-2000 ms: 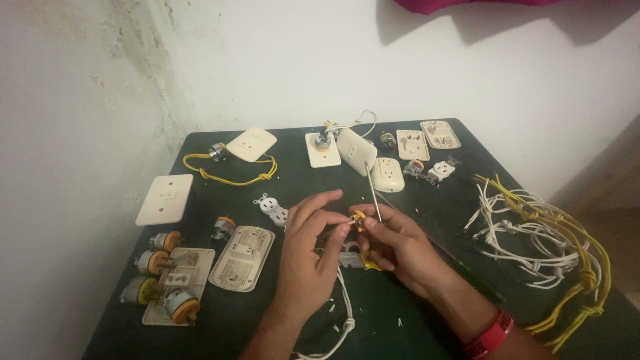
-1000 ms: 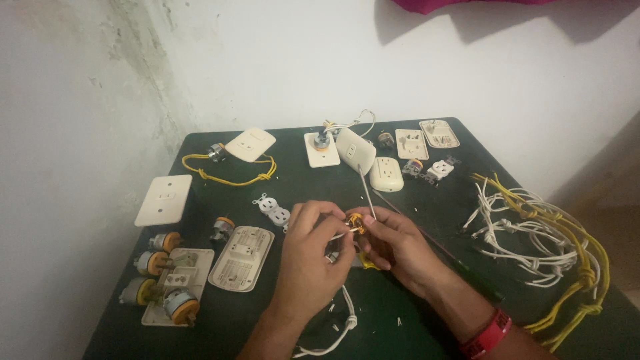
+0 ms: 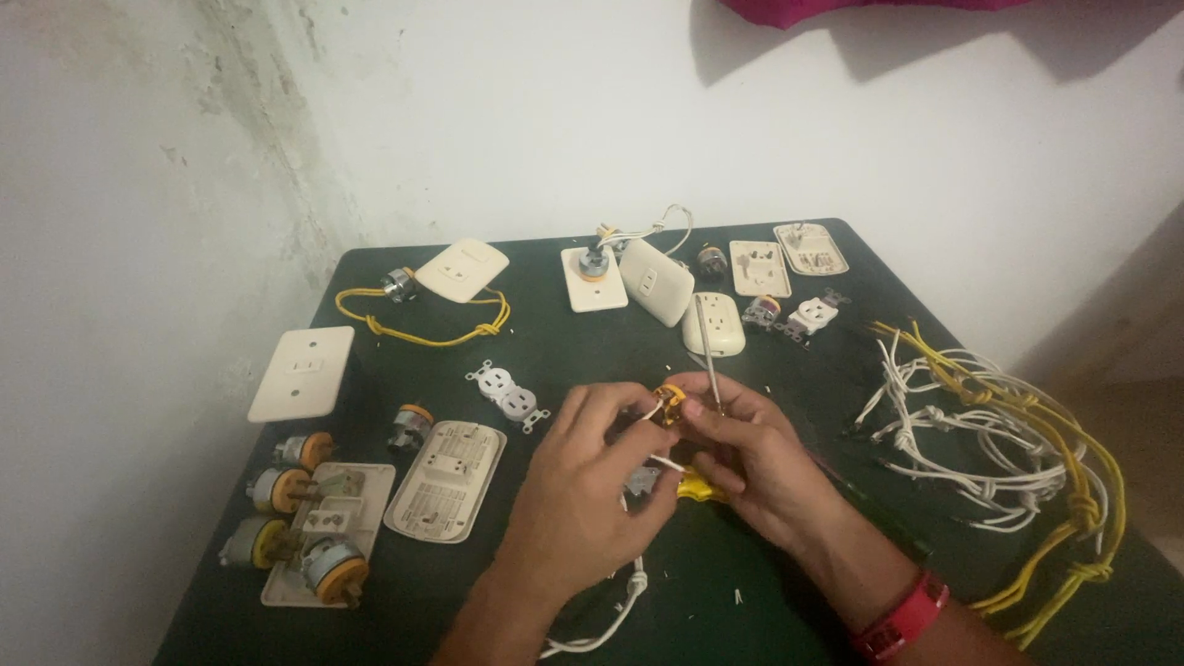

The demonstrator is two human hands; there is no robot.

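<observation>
Between my two hands, over the middle of the table, is a small yellow-orange electrical part (image 3: 670,404) with metal on it. My left hand (image 3: 592,481) pinches a white wire (image 3: 668,464) whose end reaches toward that part. My right hand (image 3: 749,435) grips the yellow-orange part between thumb and fingers, and a screwdriver with a thin metal shaft (image 3: 708,351) rises from the same hand, tip upward. Below my fingers lies a yellow object (image 3: 700,487), partly hidden. Knotted white wire (image 3: 636,583) runs down beside my left wrist.
A white duplex receptacle (image 3: 507,396) and a cover's back side (image 3: 446,481) lie left of my hands. Several plugs (image 3: 277,490) rest around an outlet plate (image 3: 379,499) at left. Bundled white and yellow wires (image 3: 999,435) lie right. Outlets (image 3: 714,324) and plates (image 3: 760,268) stand along the back.
My left fingers have shifted and spread slightly, and the white wire's end shows between them now. My right hand keeps the yellow-orange part and the screwdriver.
</observation>
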